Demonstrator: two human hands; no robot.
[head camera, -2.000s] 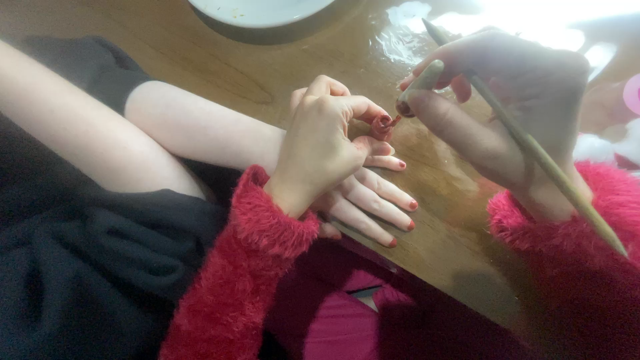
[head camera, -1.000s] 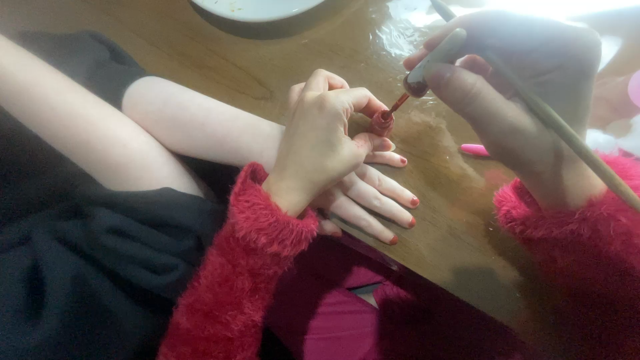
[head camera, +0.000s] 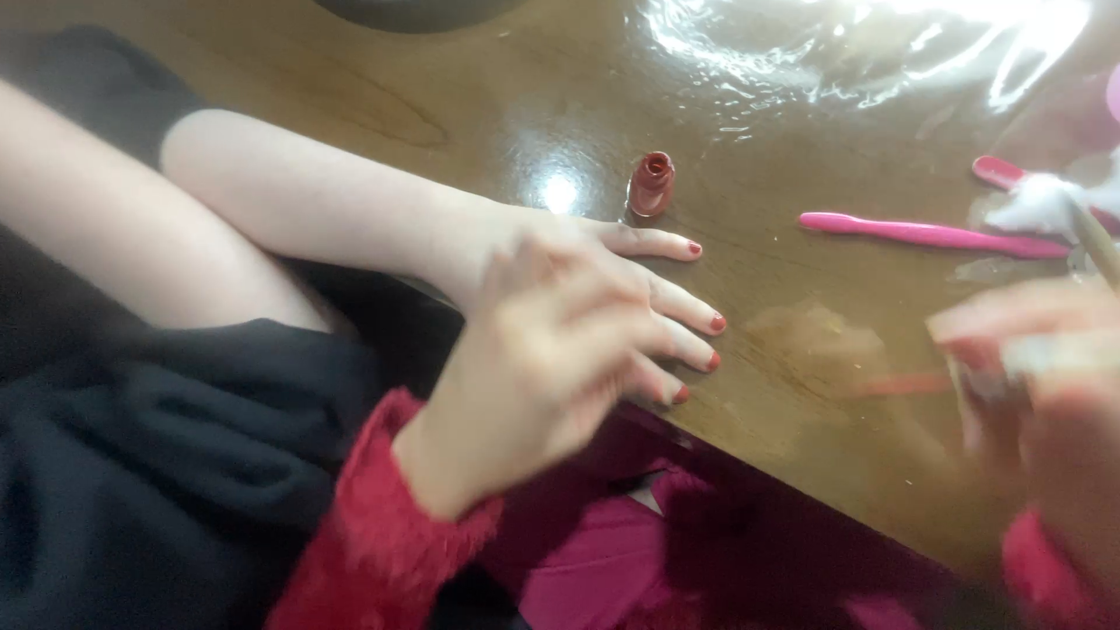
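Note:
Another person's hand (head camera: 674, 302) lies palm down on the wooden table, its nails painted red. Over the back of that hand is my left hand (head camera: 542, 350), blurred, with bent fingers; whether it touches or holds anything cannot be told. An uncapped bottle of red nail polish (head camera: 653, 185) stands just beyond the other person's little finger or thumb side. At the right, my blurred right hand (head camera: 1041, 376) holds the polish brush (head camera: 910, 383), its red bristle end pointing left. A pale wooden stick (head camera: 1094, 241) rises above that hand.
A pink plastic tool (head camera: 927, 234) lies on the table (head camera: 787, 420) beside white cotton (head camera: 1037, 206) and a red-ended implement (head camera: 997, 171). Shiny clear plastic (head camera: 814, 52) spreads across the back. The table edge runs diagonally below the painted hand.
My left hand has let go of the polish bottle, which now stands on the table, and has moved down over the other person's hand. My right hand has moved right and down with the brush.

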